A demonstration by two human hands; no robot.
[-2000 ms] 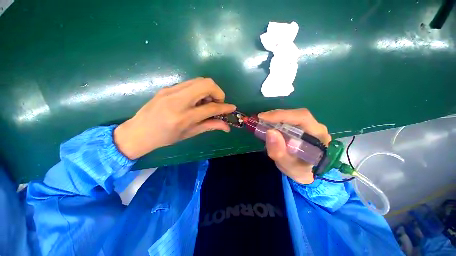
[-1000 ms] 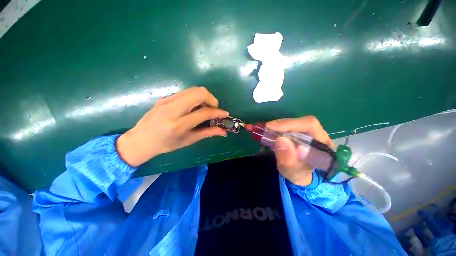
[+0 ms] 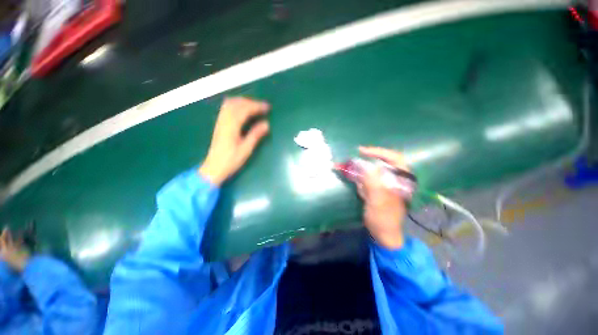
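Note:
The view is blurred. My left hand (image 3: 233, 139) is over the green work surface (image 3: 419, 85), near the white strip, thumb and fingers curved towards each other; I cannot tell whether the small workpiece is between them. My right hand (image 3: 383, 206) holds the pinkish dispensing syringe (image 3: 397, 181) like a pen. Its dark red tip points left, close to the right side of the crumpled white wiping tissue (image 3: 315, 149). A pale air hose (image 3: 467, 217) curls from the syringe's rear over the table edge.
A curved white strip (image 3: 288, 57) divides the work surface from a darker belt (image 3: 154, 69). Small blurred parts (image 3: 188, 49) lie on the belt. A red tray (image 3: 77, 36) is at upper left. Another person's hand (image 3: 13, 250) is at lower left. A dark stick (image 3: 471, 72) lies at right.
The view has swung to show the belt and red tray. My left hand has moved away from the syringe tip, forward towards the white strip. My right hand still holds the syringe.

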